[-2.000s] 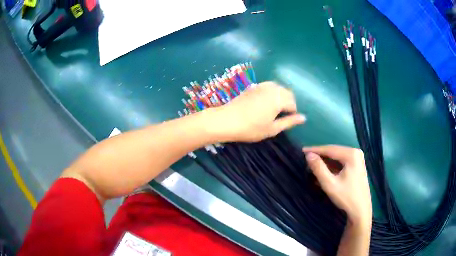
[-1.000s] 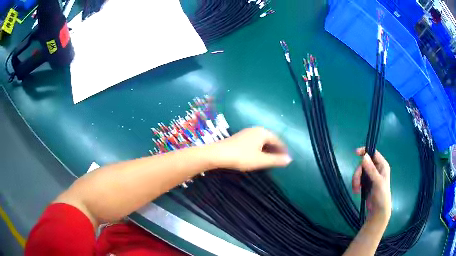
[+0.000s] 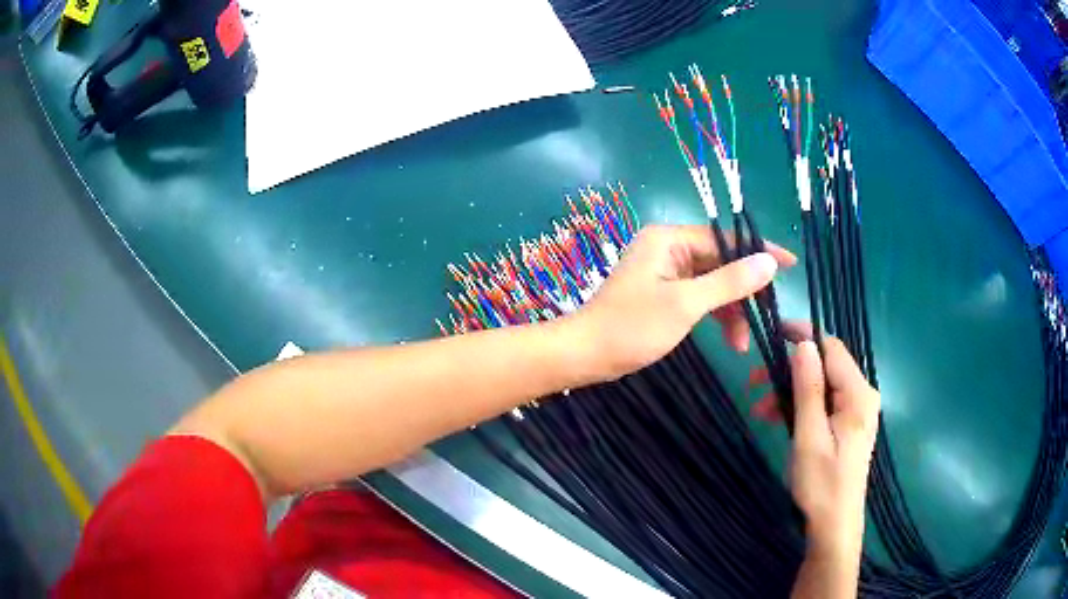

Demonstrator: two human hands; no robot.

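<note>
Two black multi-core cables [image 3: 752, 302] stand raised from the main bundle, with white sleeves and red, blue and green cores with orange ferrules. My left hand [image 3: 668, 293] pinches them between thumb and fingers below the sleeves. My right hand [image 3: 827, 410] is closed around the black jackets lower down; how many it holds is hidden. Another cable with a white sleeve [image 3: 803, 185] rises just right of them; whether my right hand holds it is unclear. The main cable bundle [image 3: 632, 433] lies flat under my left forearm, its coloured core ends [image 3: 527, 275] fanned beyond it.
A smaller cable group [image 3: 846, 246] lies to the right. A white paper sheet [image 3: 398, 82] and a black heat gun [image 3: 176, 64] lie at the far left. Coiled cables [image 3: 632, 26] are beyond the paper, blue bins [image 3: 978, 117] far right. A silver-white strip [image 3: 504, 521] runs along the near edge.
My right hand has left the few cables it held up at the right and moved in beside the main bundle. My left hand, empty-looking over the bundle before, now pinches two cables. The view has shifted.
</note>
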